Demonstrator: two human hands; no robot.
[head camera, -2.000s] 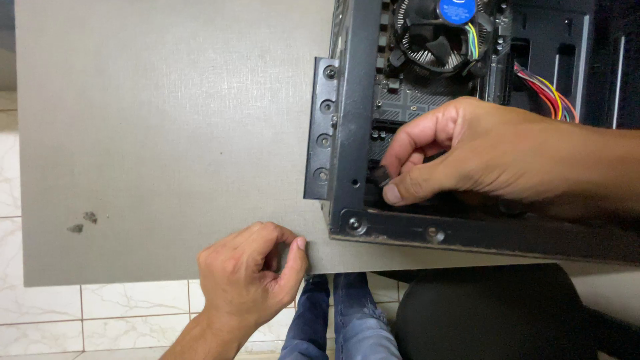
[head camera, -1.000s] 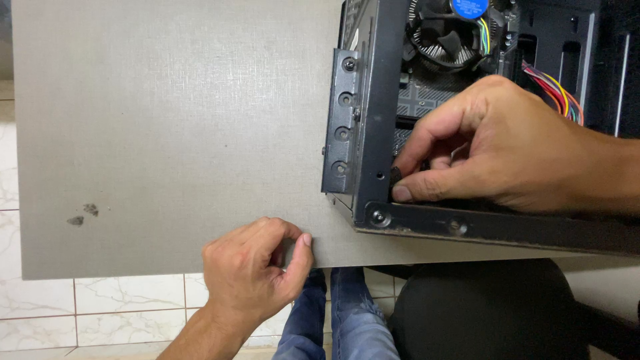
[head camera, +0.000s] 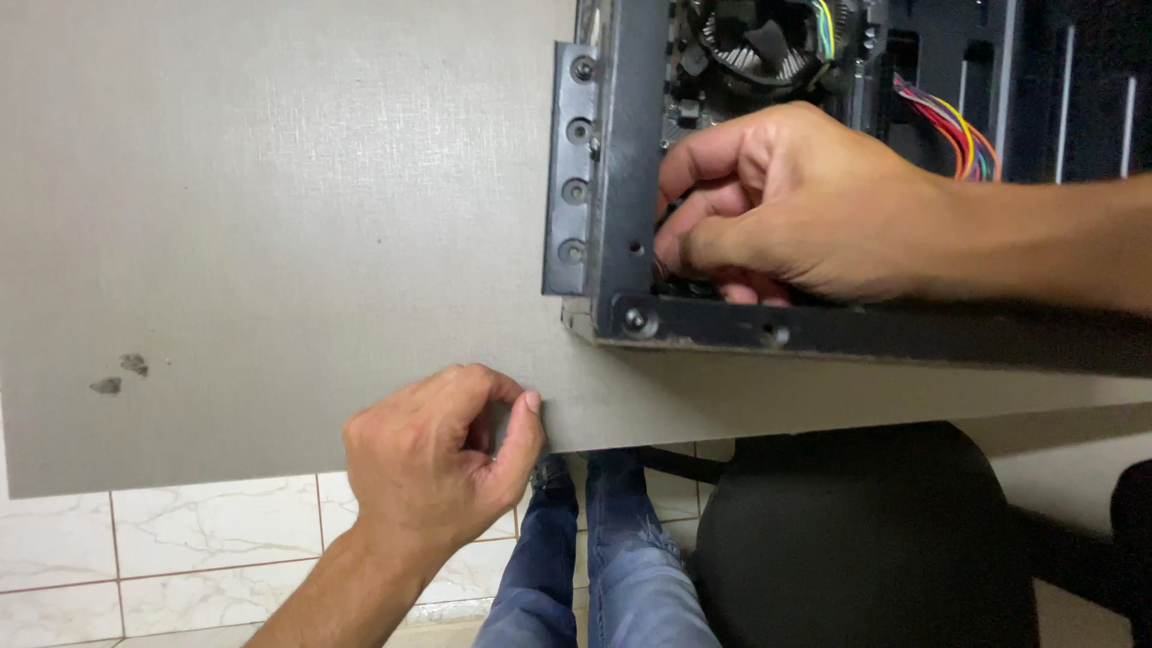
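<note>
An open black computer case (head camera: 630, 180) lies on the grey table (head camera: 270, 225), its frame corner near the table's front edge. Inside, at the top, is a CPU cooler (head camera: 765, 45) with a fan and coloured wires. My right hand (head camera: 774, 207) reaches into the case below the cooler, fingers bent close behind the left frame rail; whatever its fingertips touch is hidden. Outside the case, my left hand (head camera: 445, 450) is curled at the table's front edge, thumb and forefinger close together; whether something small is between them cannot be seen.
A slotted metal bracket (head camera: 569, 171) with several screw holes juts from the case's left side. A bundle of coloured cables (head camera: 954, 130) runs inside, right of the cooler. A black chair (head camera: 855, 540) stands below the table edge, beside my legs in jeans (head camera: 621, 567).
My right hand's fingers have shifted their pose at the inner corner of the case. The left hand stays curled at the table edge. The view has moved slightly.
</note>
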